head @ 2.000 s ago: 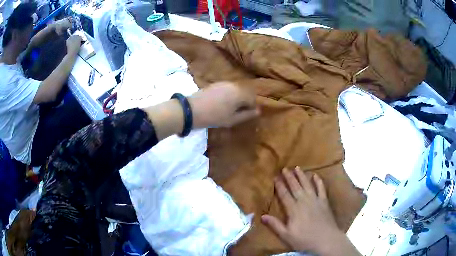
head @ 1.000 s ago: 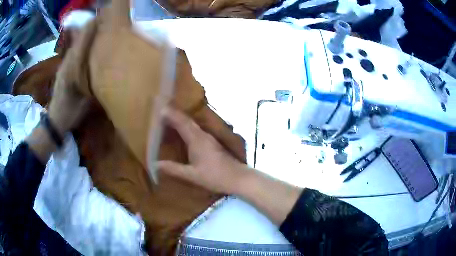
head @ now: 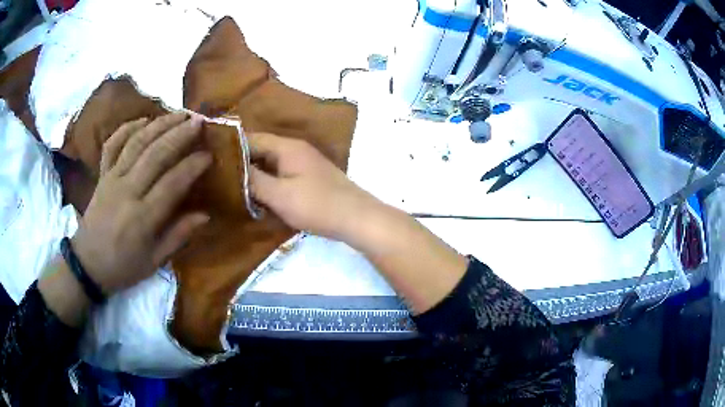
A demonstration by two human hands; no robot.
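Observation:
The brown shell fabric panel (head: pixel 270 115) with its white backing (head: pixel 135 40) lies on the left of the machine table. A narrow white seam allowance (head: pixel 245 163) stands up along a folded brown edge. My left hand (head: pixel 143 203), with a dark wristband, lies over the brown fabric, fingertips at the top of that edge; the fabric under it is hidden. My right hand (head: pixel 298 187) holds the edge at its right side, with its fingertips partly hidden behind the fabric.
The white and blue sewing machine (head: pixel 588 87) stands at the upper right, its presser foot and needle area (head: pixel 433 107) right of the fabric. Black thread snips (head: pixel 515 165) lie beside a smartphone with a lit screen (head: pixel 600 175). A table-edge ruler (head: pixel 334 319) runs along the front.
The view has shifted toward the machine and table front. The brown piece, earlier spread out, then lifted and blurred, now lies lower with a folded edge between both hands.

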